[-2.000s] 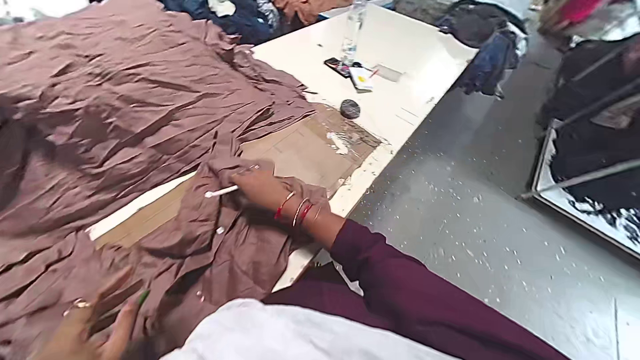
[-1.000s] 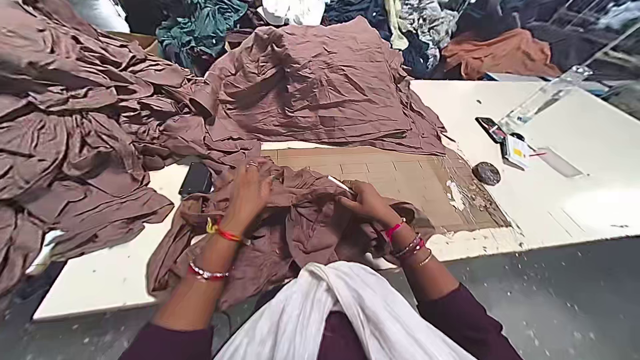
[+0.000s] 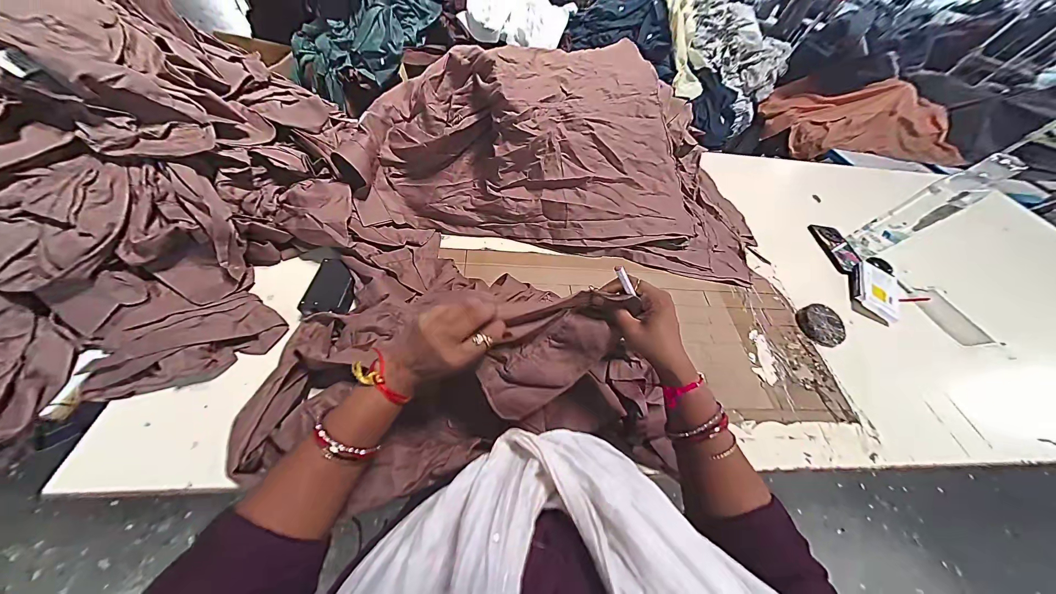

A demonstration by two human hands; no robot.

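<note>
A crumpled brown fabric garment [image 3: 544, 371] lies bunched at the table's front edge, partly over a brown cardboard sheet [image 3: 709, 346]. My left hand [image 3: 450, 338] is closed on one part of its edge. Right of it, my right hand [image 3: 648, 318] grips the same edge, so a strip of cloth is stretched between the two. A slim white stick-like tool [image 3: 624, 280] juts up from my right hand; its exact kind cannot be told. The fingertips of my left hand are hidden.
Brown garments lie heaped at left [image 3: 124, 206] and stacked behind [image 3: 536, 157]. A black object [image 3: 327, 287] rests by the left heap. On the white table [image 3: 973, 396] at right are a dark round object [image 3: 821, 324], a phone-like item [image 3: 833, 247], a small box [image 3: 876, 291] and a clear plastic bottle [image 3: 940, 206].
Two seconds ago my left hand was spread over the cloth at lower left; now it grips the cloth's edge near my right hand. The view has swung left since the first frame.
</note>
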